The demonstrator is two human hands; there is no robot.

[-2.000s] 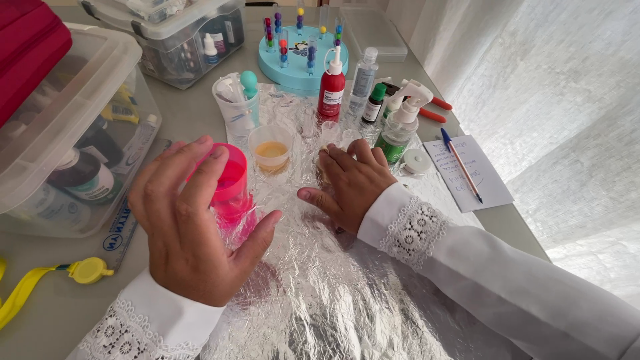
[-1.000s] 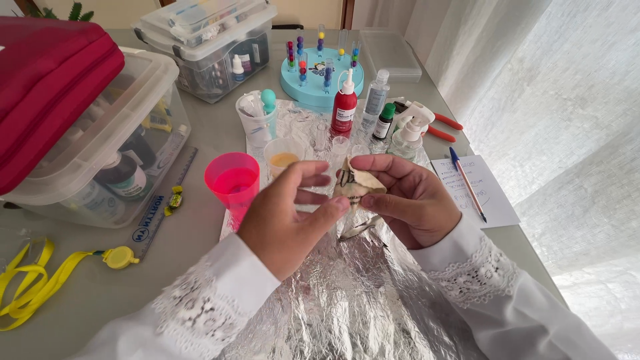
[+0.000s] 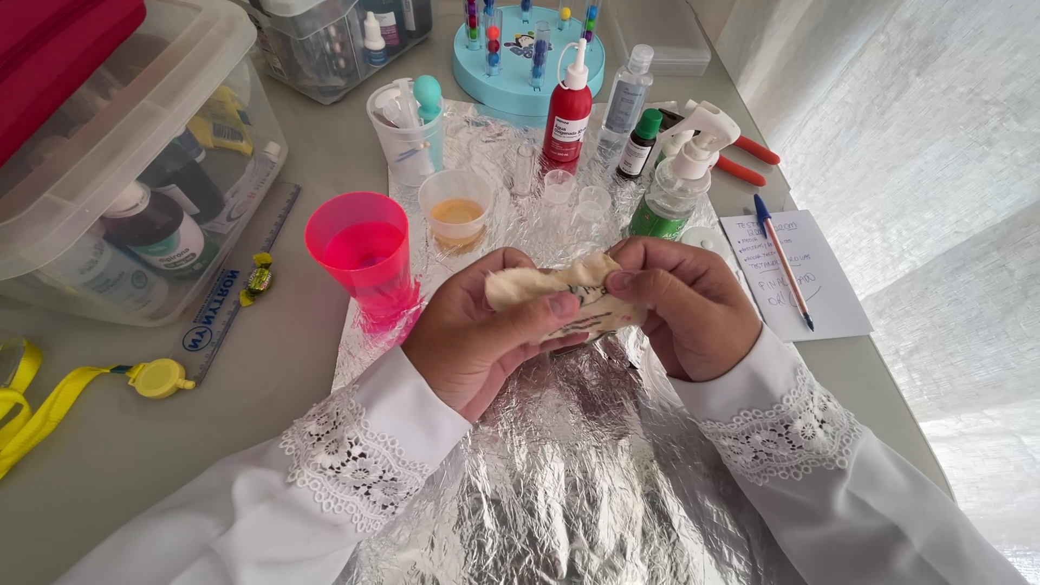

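A cream-coloured piece of soft material with dark marks (image 3: 597, 313), perhaps cloth, is held over the foil between my two hands. Its left part is pinched by my left hand (image 3: 496, 325), thumb on top. The upper right edge is gripped by my right hand (image 3: 686, 301). Beyond them on the foil (image 3: 569, 471) stand a small clear cup of amber liquid (image 3: 457, 213), a pink plastic cup (image 3: 361, 252) with liquid, small clear cups (image 3: 559, 187), a red squeeze bottle (image 3: 567, 114), a small dark bottle with a green cap (image 3: 639, 145) and a spray bottle (image 3: 670, 191).
Lidded plastic boxes of bottles (image 3: 236, 187) stand at the left, beside a ruler (image 3: 244, 284), a wrapped sweet (image 3: 257, 279) and a yellow lanyard (image 3: 61, 406). A blue bead stand (image 3: 524, 61) is at the back. Red-handled pliers (image 3: 743, 166) and a pen on paper (image 3: 784, 260) lie right.
Two seconds ago my left hand was spread by the pink cup and my right reached over the foil. Both have since come together on the cream piece, which now looks more spread out than one second ago.
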